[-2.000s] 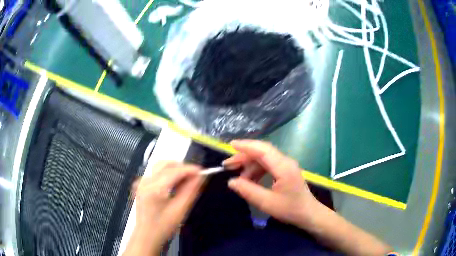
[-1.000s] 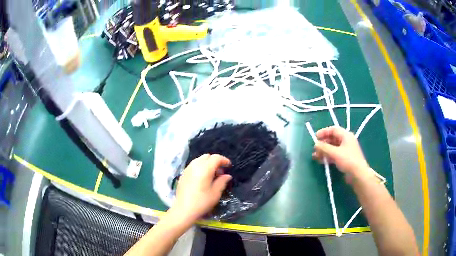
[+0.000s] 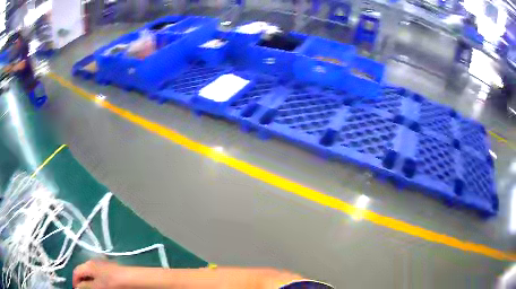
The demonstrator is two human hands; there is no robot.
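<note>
My right hand is at the lower left, cut off by the bottom edge and blurred, with its forearm running right along that edge. Its fingers look curled, but whether they hold anything cannot be told. The long white marker tubing lies in loops and angular bends on the green mat, just above and left of the hand. My left hand is not in view. The bag of black pieces is not in view.
A blue plastic pallet bearing blue bins and a white sheet is on the grey floor beyond a yellow floor line. A blurred person shows at the far left.
The view has swung right, from the bench to the floor and pallet. My left hand and the bag have left the picture. My right hand now shows low at the left.
</note>
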